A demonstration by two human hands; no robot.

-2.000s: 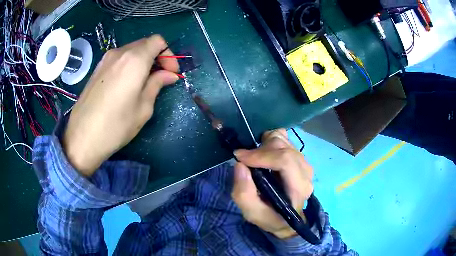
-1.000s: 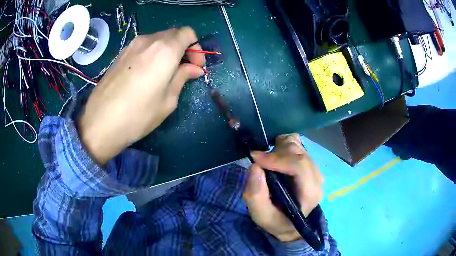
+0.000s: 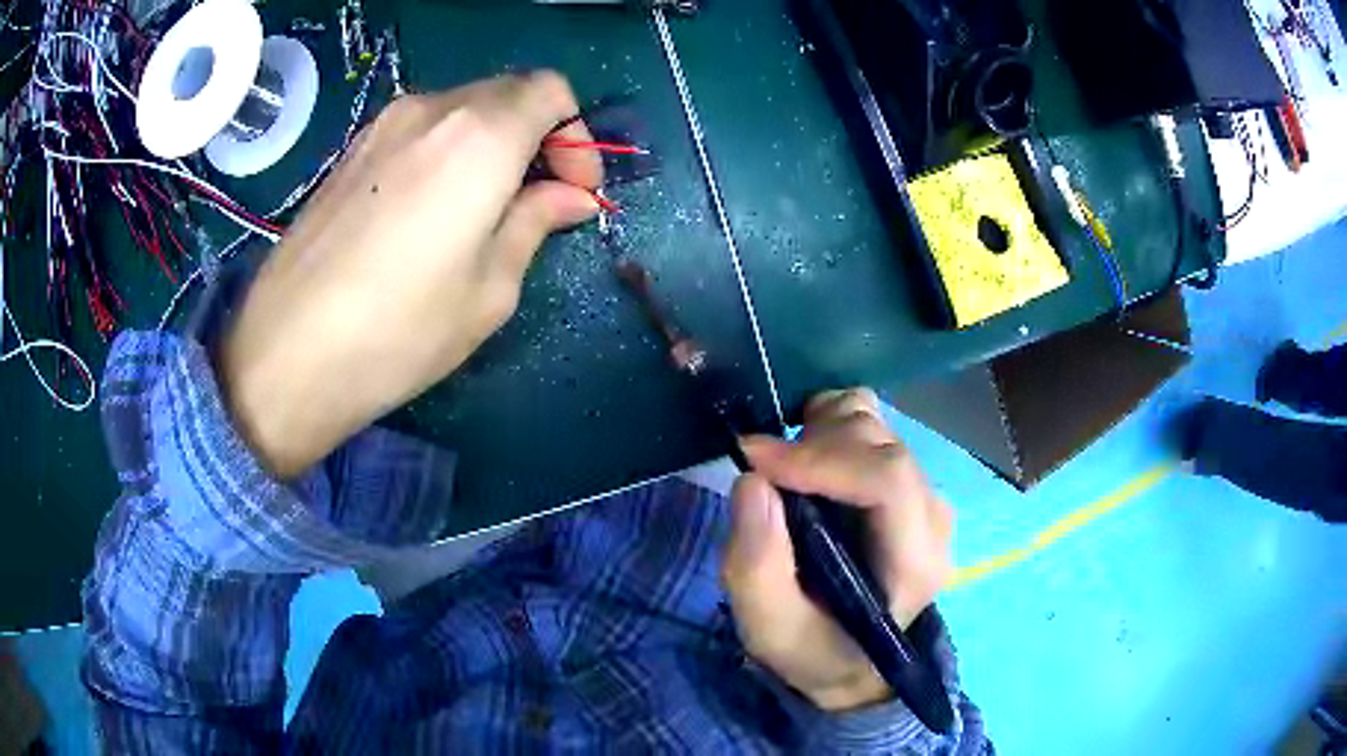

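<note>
My left hand pinches thin red and black lead wires between thumb and fingers over the dark green mat. One red lead points right, and another red end points down by the thumb tip. My right hand holds the black soldering iron like a pen. Its long dark tip points up and left at the lower red lead end, by a small shiny spot. Whether tip and lead touch is too small to tell. A small dark block lies partly hidden behind the left fingers.
Solder spool and wire bundles lie at the left. The black iron stand with a yellow sponge is at the right. An open cardboard box is below the bench edge. A person's dark-clothed legs show at far right.
The view has shifted, so the bench sits farther right than two seconds ago. Both hands keep their grips and near the same relative positions. The dark-clothed legs at right have moved away from the box.
</note>
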